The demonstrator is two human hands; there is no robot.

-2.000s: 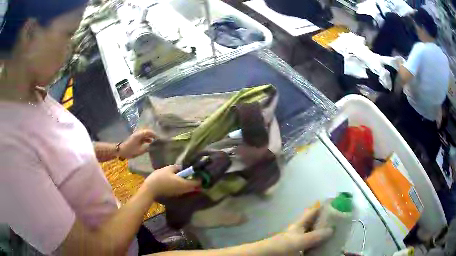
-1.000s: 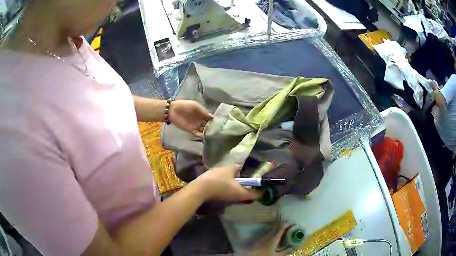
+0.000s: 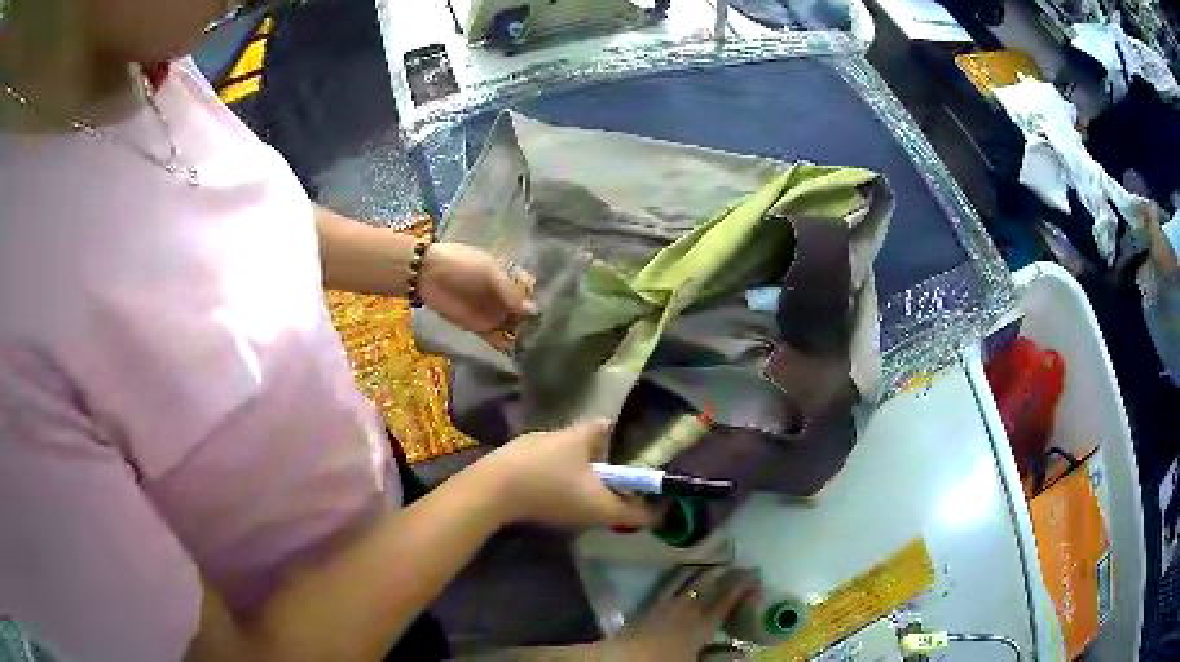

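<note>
My left hand (image 3: 692, 610), partly cut off by the bottom edge, is closed around a pale thread cone with a green end (image 3: 783, 618), low over the white table. My right hand is not in view. A garment with taupe, dark brown and olive-green panels (image 3: 725, 239) lies spread on the table. A person in pink touches it with one hand; the other holds a white marker with a black cap (image 3: 634, 480) and a dark cone with a green end (image 3: 681, 521). An olive cone with a red tip (image 3: 673, 440) lies on the dark cloth.
A yellow ruler-like strip (image 3: 861, 597) and a bent metal hook (image 3: 964, 639) lie right of my hand. A white trough (image 3: 1100, 388) at the right holds a red bag (image 3: 1029, 395) and an orange carton (image 3: 1071, 556). A white machine table (image 3: 421, 91) stands behind.
My left hand has moved left and down with the cone, whose green end now faces the camera. The other person's hands have spread the garment and uncovered the olive cone. The view has shifted.
</note>
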